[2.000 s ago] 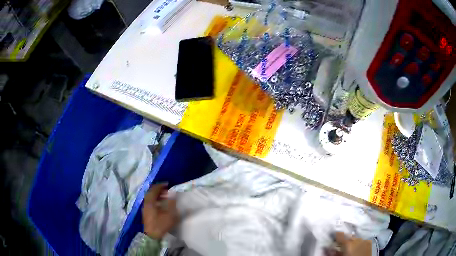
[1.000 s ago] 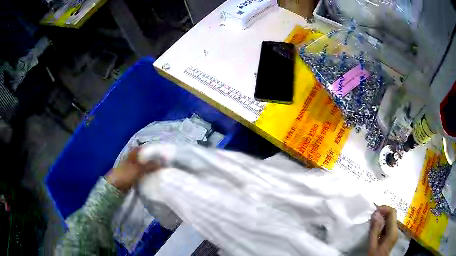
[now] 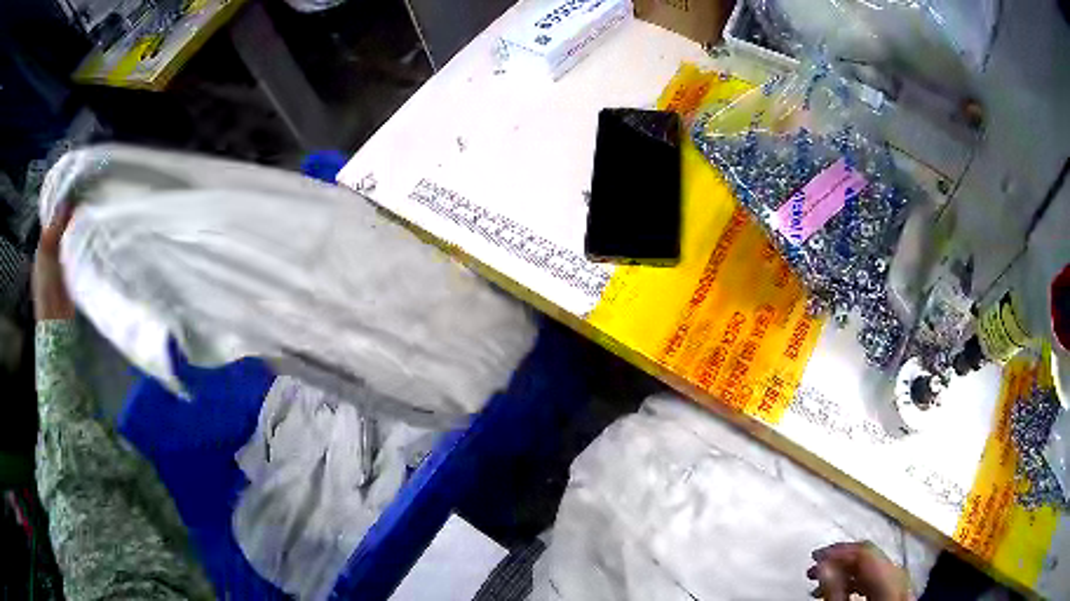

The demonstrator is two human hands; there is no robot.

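Note:
A light grey-white garment (image 3: 293, 276) is stretched in the air above the blue bin (image 3: 387, 517). My left hand (image 3: 53, 264) holds its far left end, partly hidden by the cloth. My right hand (image 3: 860, 573) is at the bottom right, fingers curled and apart, over another garment (image 3: 692, 505) below the table edge; no cloth shows gripped in it. More grey-white cloth (image 3: 317, 481) lies in the bin.
The white table (image 3: 469, 153) bears a black phone (image 3: 635, 186), yellow tape (image 3: 727, 317), a small white box (image 3: 563, 35), a left snap bag (image 3: 810, 188) with loose snap parts, a lower die (image 3: 919, 389) and a right snap heap (image 3: 1036, 440).
The garment has swung up and left with my left hand, over the bin. My right hand has let go of it and is lower. The cloth below the table is now uncovered.

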